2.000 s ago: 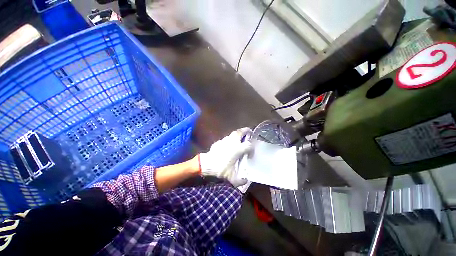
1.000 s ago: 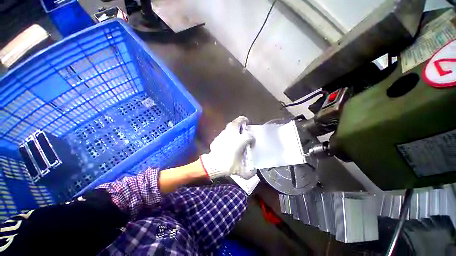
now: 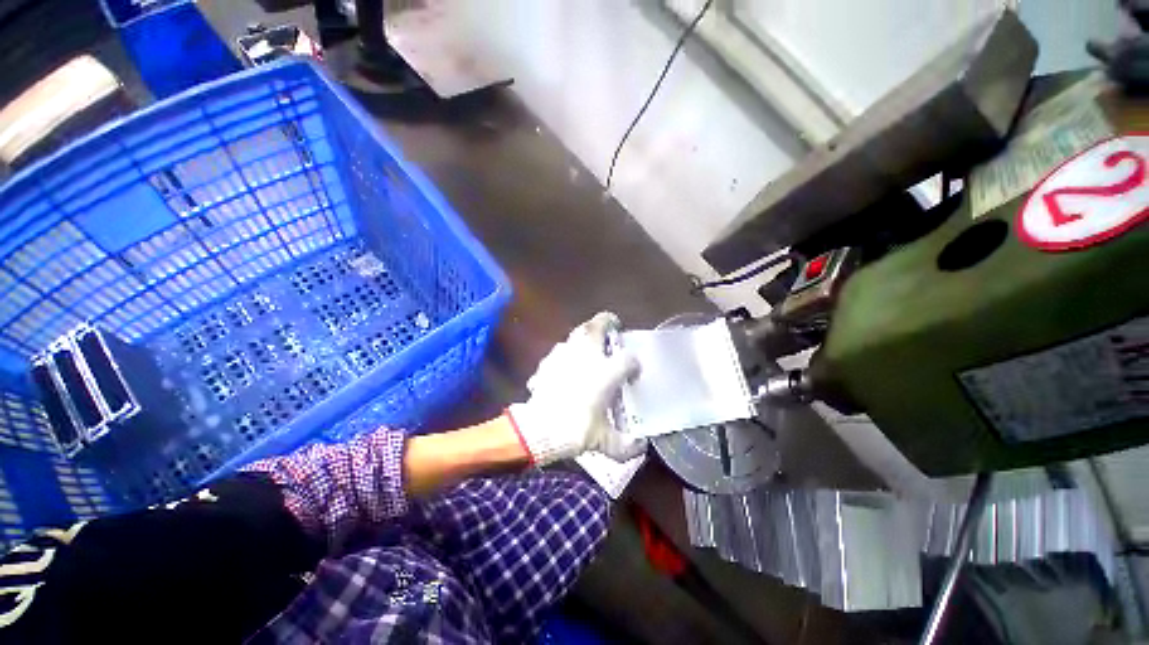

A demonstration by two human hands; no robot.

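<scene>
My left hand (image 3: 580,391), in a white knit glove, grips a flat silver-white aluminium profile piece (image 3: 687,378) by its near end. The piece is above the round grey drill press table (image 3: 725,456), its far edge beside the drill chuck (image 3: 784,386). Whether the tool touches the piece cannot be told. The olive-green machine head (image 3: 932,340) is at the right, and the shiny feed handle (image 3: 960,554) slants below it. My right hand is not in view.
A large blue crate (image 3: 485,302) at the left holds dark-slotted profile pieces (image 3: 86,388). Silver workpieces (image 3: 806,544) stand in a row on the bench below the head. A red-orange handled tool (image 3: 658,544) and a pale tray (image 3: 614,471) are at the bench edge.
Since two seconds ago, the profile piece has turned slightly in my left hand's grip and more of the round table shows below it. The view has also shifted slightly.
</scene>
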